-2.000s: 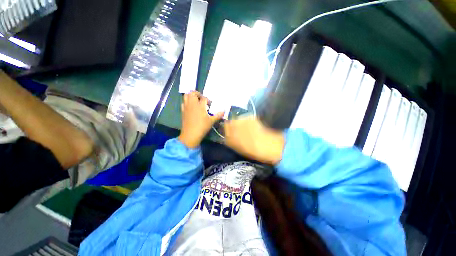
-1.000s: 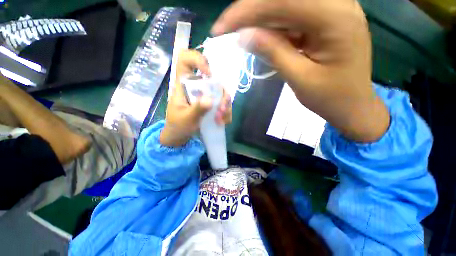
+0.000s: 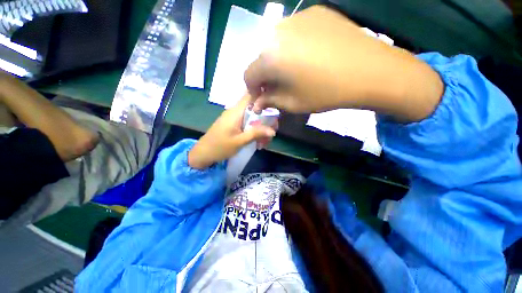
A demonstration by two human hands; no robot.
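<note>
My left hand (image 3: 232, 133) grips a white light bar (image 3: 243, 157) in front of my chest. The bar points up toward the camera, its end face near my fingertips and its lower part toward my shirt. My right hand (image 3: 312, 66) is above the bar's end with thumb and forefinger pinched together; whether something small is between them cannot be told. A glaring white pile of bars or strips (image 3: 232, 54) lies on the bench behind my hands, partly hidden by my right hand.
A long perforated silvery sheet (image 3: 151, 68) and a single white strip (image 3: 198, 46) lie left of the pile. White bars (image 3: 349, 123) in the dark tray show under my right forearm. A neighbour's arm (image 3: 48, 117) and a dark tray (image 3: 86, 43) are at left.
My left hand picked up a bar from the bench and holds it before my chest. My right hand rose, then came down to the bar's end. The view has shifted.
</note>
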